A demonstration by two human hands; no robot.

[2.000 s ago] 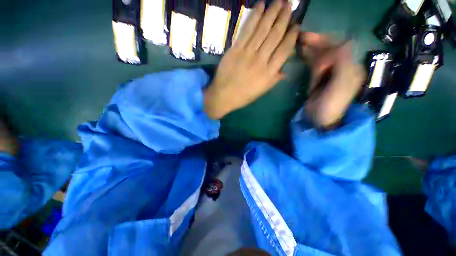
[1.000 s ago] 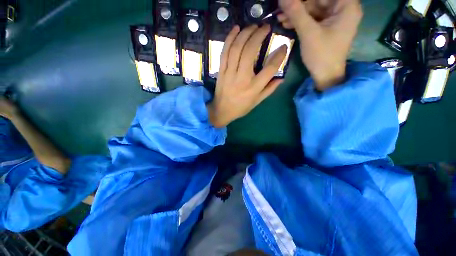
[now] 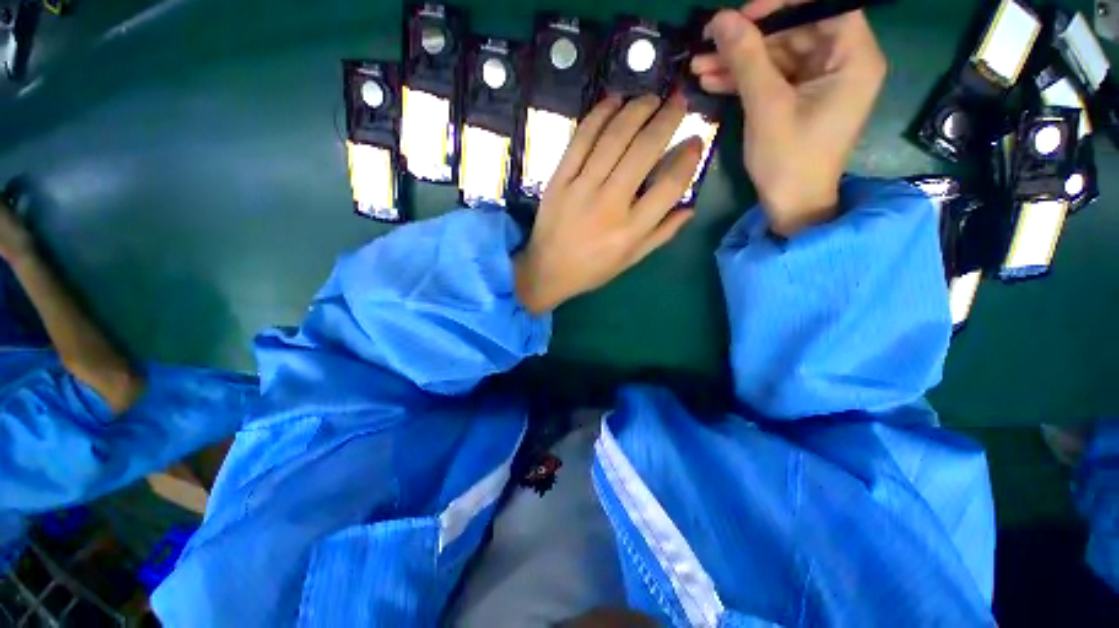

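Observation:
Several black phone half-assemblies (image 3: pixel 493 123), each with a pale disc above a bright white rectangle, stand side by side in a row on the green bench. My left hand (image 3: pixel 607 202) lies palm down over the lower part of the row's right end, fingers a little spread, on the units. My right hand (image 3: pixel 804 104) holds a thin dark tweezers or pen-like pick (image 3: pixel 816 15), its tip at the upper part of the units at the right end. The rightmost unit (image 3: pixel 697 141) is partly hidden by both hands.
More black units (image 3: pixel 1037 196) lie heaped at the right. Another person's bare arm and blue sleeve (image 3: pixel 80 319) are at the left. A blue sleeve (image 3: pixel 1098 472) shows at the right edge. A dark item (image 3: pixel 19 47) lies at the far left.
Both hands were higher in view and off the present pose two seconds ago. The dark tool now shows clearly in my right hand. The view has shifted, bringing the row's discs into sight.

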